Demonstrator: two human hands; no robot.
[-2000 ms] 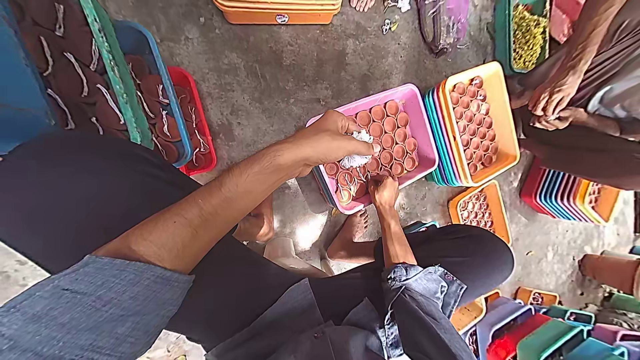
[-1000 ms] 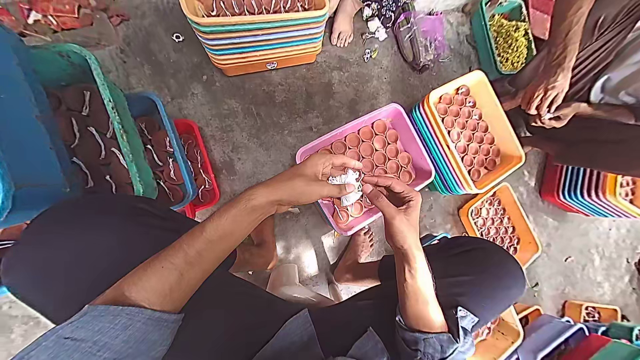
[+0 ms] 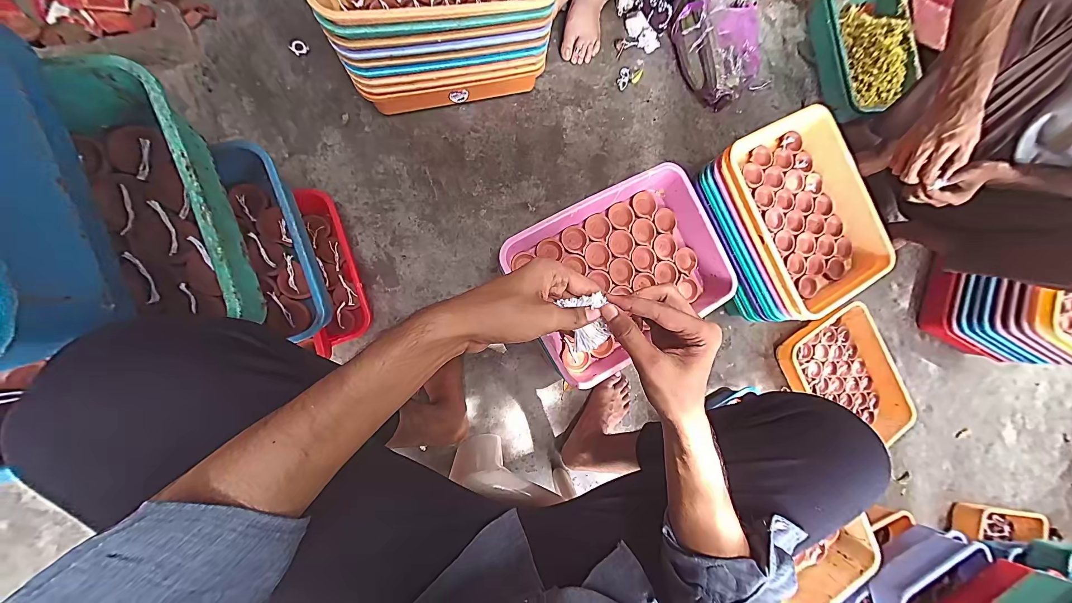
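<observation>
My left hand (image 3: 523,303) grips a bundle of white cotton wicks (image 3: 591,335) between thumb and fingers, above a pink plastic tray (image 3: 712,251). At the top of the bundle, the thumb and forefinger of my right hand (image 3: 674,335) pinch together; whether a single wick is between them is too small to tell. Under both hands, small round clay cups (image 3: 621,244) stand in rows in the pink tray. White strands lie over the cups nearest me, partly hidden by my hands.
A stack of trays topped by a yellow one (image 3: 871,226) with clay cups adjoins the pink tray. An orange tray (image 3: 900,410) sits nearer me. Green (image 3: 180,159) and blue (image 3: 293,218) tubs stand left, a tray stack (image 3: 461,96) ahead. At right are another person's hands (image 3: 942,163).
Two seconds ago my right hand was down at the cups on the tray's near side; it has since risen to meet the wick bundle in my left hand.
</observation>
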